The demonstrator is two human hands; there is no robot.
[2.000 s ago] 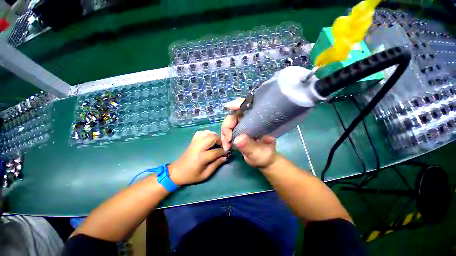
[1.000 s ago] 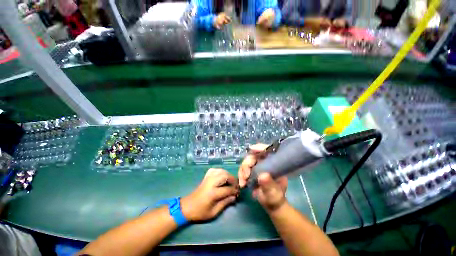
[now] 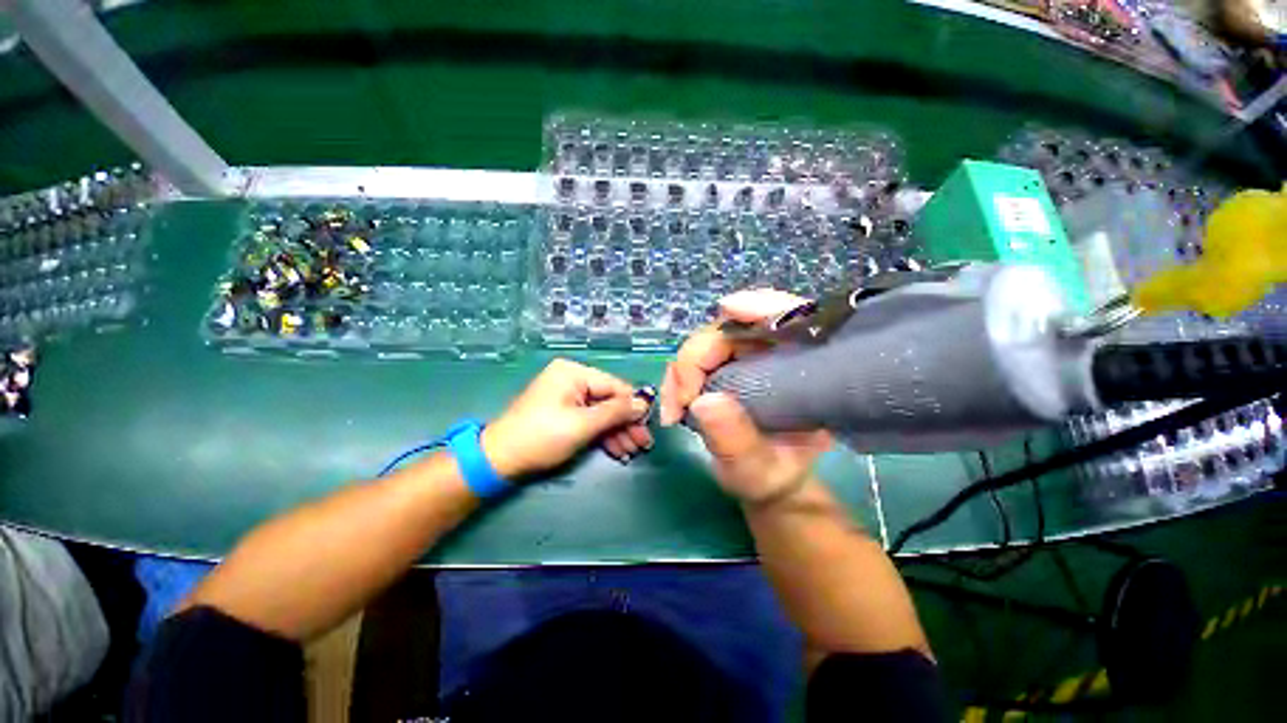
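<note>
My left hand (image 3: 559,421), with a blue wrist strap (image 3: 477,461), pinches a small dark and silvery module (image 3: 647,401) between thumb and fingers above the green bench. My right hand (image 3: 742,410) is wrapped around the front of a thick grey electric screwdriver (image 3: 889,365), which lies nearly level and points left at the module. The screwdriver's tip is hidden by the right fingers, so I cannot tell if it touches the module. The black cable (image 3: 1171,370) and a yellow tie (image 3: 1225,257) are at its rear end.
A filled clear blister tray (image 3: 610,226) lies behind the hands. A clear tray (image 3: 445,269) with a heap of small parts (image 3: 289,276) is to its left. A green box (image 3: 995,215) stands to the right, near more filled trays (image 3: 1200,459). A grey post (image 3: 120,99) rises at the left.
The view has tipped down. The screwdriver appears larger and more level, its rear end further right. The left fingers have opened slightly around the module, which now shows more clearly.
</note>
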